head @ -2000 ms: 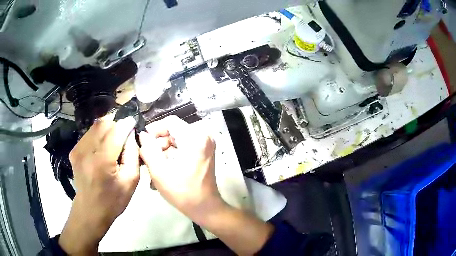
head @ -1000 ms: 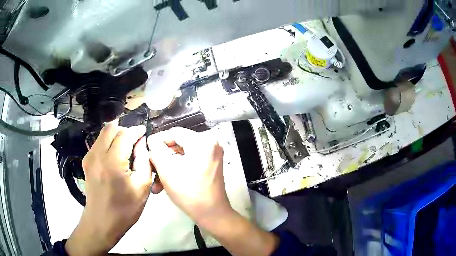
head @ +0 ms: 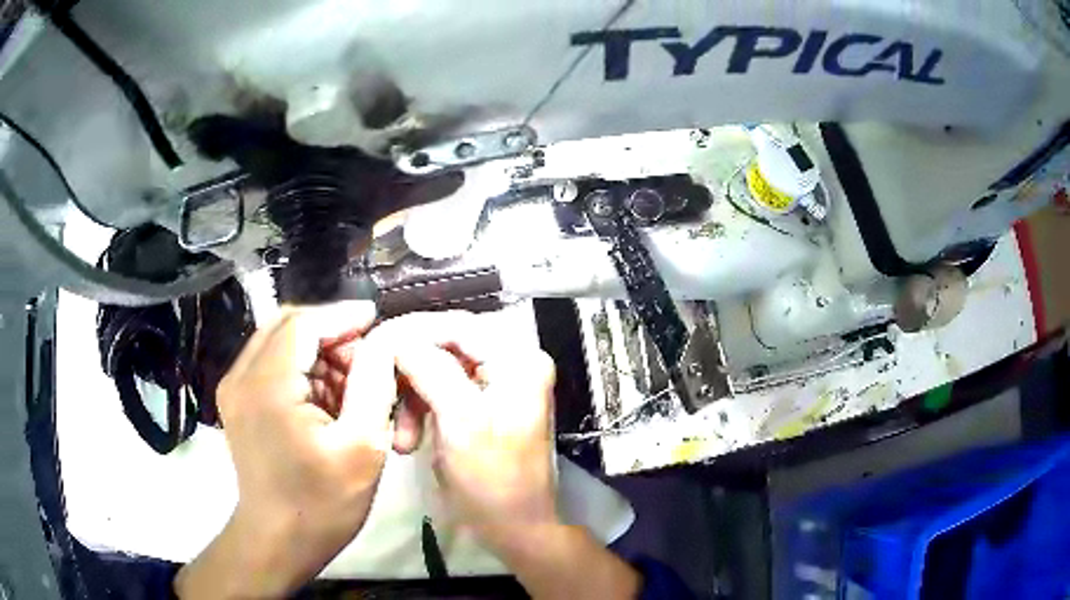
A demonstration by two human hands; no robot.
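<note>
Both my bare hands are together just in front of the sewing machine's needle area (head: 317,252). My left hand (head: 307,428) has its fingers curled, with the tips by the dark metal. My right hand (head: 493,428) touches it from the right, thumb and fingers bent inward. Any piece between the fingers is hidden, so I cannot tell what they hold. The narrow arm bed (head: 440,291) shows just beyond my fingertips. A pile of black looped bands (head: 153,363) lies on the white tabletop (head: 141,498) left of my left hand.
The pale machine head (head: 751,100) marked "TYPICAL" spans the top. A white round item with a yellow label (head: 780,182) stands behind the arm. A dark metal lever (head: 657,305) is right of my hands. A blue crate (head: 974,527) is at lower right.
The view has shifted, showing more of the machine head. My hands now sit slightly back from the needle area, and the black piece seen at my fingertips earlier no longer shows.
</note>
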